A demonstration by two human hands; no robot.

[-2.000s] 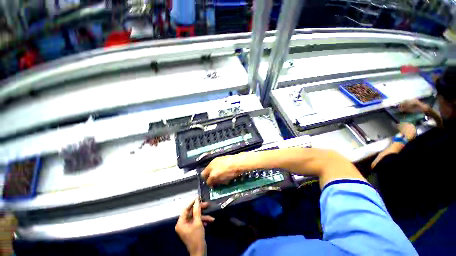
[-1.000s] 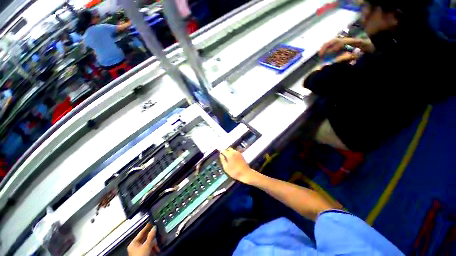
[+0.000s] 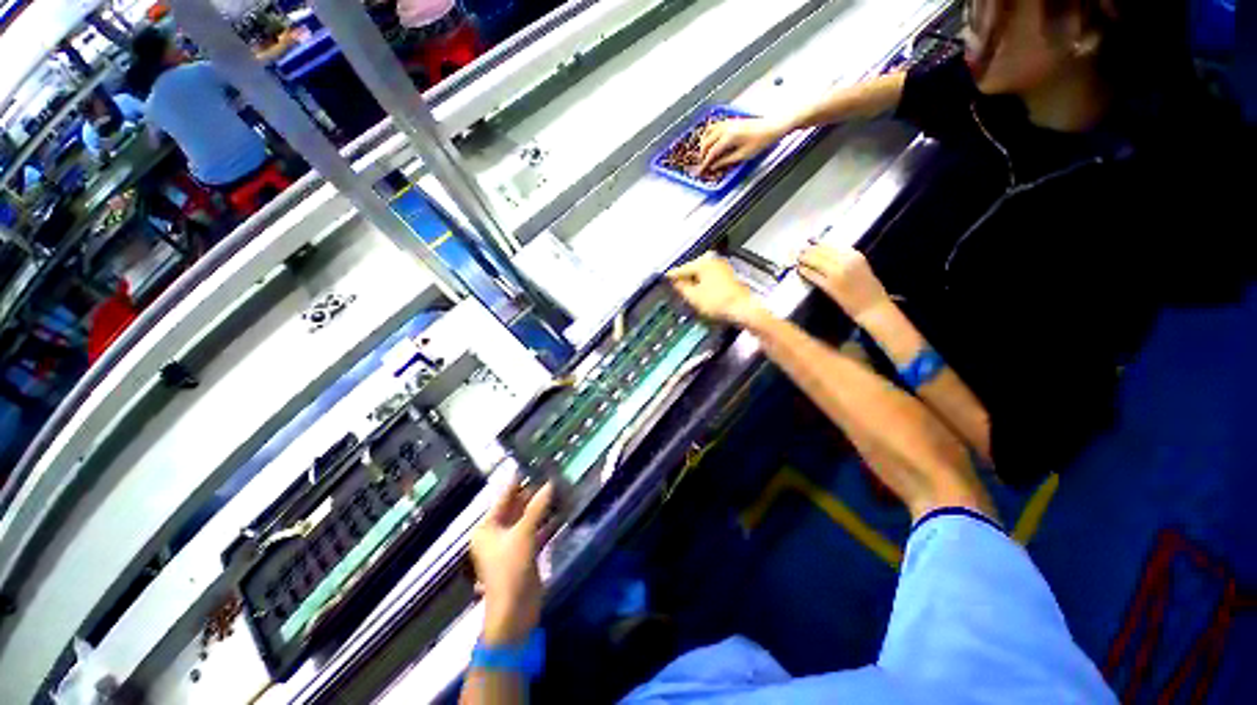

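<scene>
The solder pallet (image 3: 558, 416), a black tray, lies slanted on the conveyor rails. It holds the circuit board panel (image 3: 627, 393), a green strip of small repeated boards with pale parts. My left hand (image 3: 507, 544), with a blue wrist strap (image 3: 507, 653), is at the pallet's near left end, thumb and fingers on its corner. My right hand (image 3: 714, 289) is at the far right end, its fingers on that edge. A second black pallet (image 3: 352, 530) with dark slots and a green strip lies on the bench to the left.
Small brown components (image 3: 218, 623) lie by the second pallet, near a clear bag (image 3: 86, 678). A person in black (image 3: 1061, 234) sits at the right, one hand in a blue parts bin (image 3: 671, 168), the other near my right hand. Metal posts (image 3: 414, 138) rise behind the bench.
The pallet with the panel has moved right along the rails, away from the second pallet, with both my hands at its ends. The neighbour's hand has moved into the blue bin.
</scene>
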